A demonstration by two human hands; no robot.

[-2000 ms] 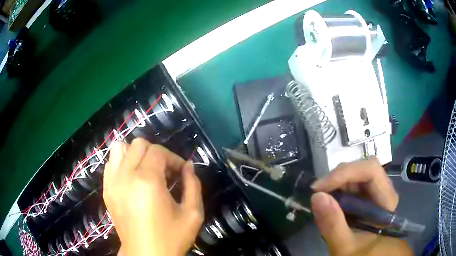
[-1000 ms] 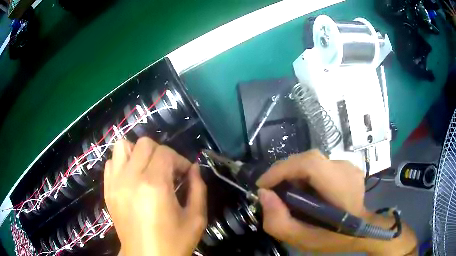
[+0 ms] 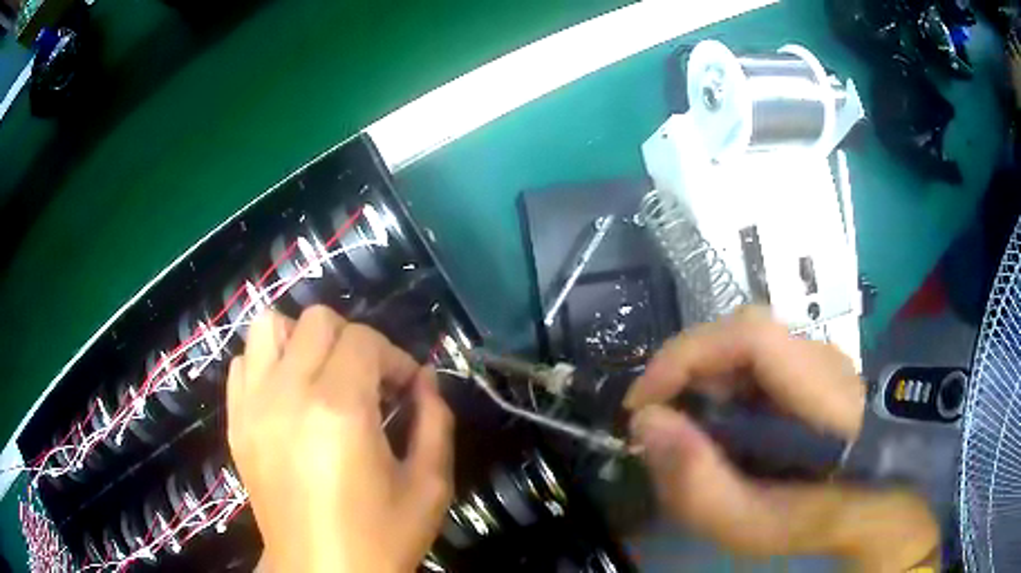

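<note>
My left hand (image 3: 342,437) is over the black tray (image 3: 67,431), thumb and fingers pinched around a thin lead wire (image 3: 437,354) whose end shows by the fingertips. My right hand (image 3: 761,431) holds the soldering iron (image 3: 773,431) by its dark handle, blurred. The iron's tip and the thin bent solder guide (image 3: 537,419) reach to a small round component (image 3: 453,351) at the tray's right edge; I cannot tell if they touch it. Red and white lead wires (image 3: 190,341) lie over rows of round components.
A white solder feeder (image 3: 717,168) with a solder reel (image 3: 784,101) stands right of the tray, with a coil spring (image 3: 692,255) beside it. A black tip-cleaning tray (image 3: 610,319) lies between. A fan cage (image 3: 996,392) is at the right rim. A red-white wire bundle (image 3: 43,537) sits lower left.
My right hand first brought the iron left to the component by my left fingertips, then shifted slightly back right. My left hand has stayed nearly still.
</note>
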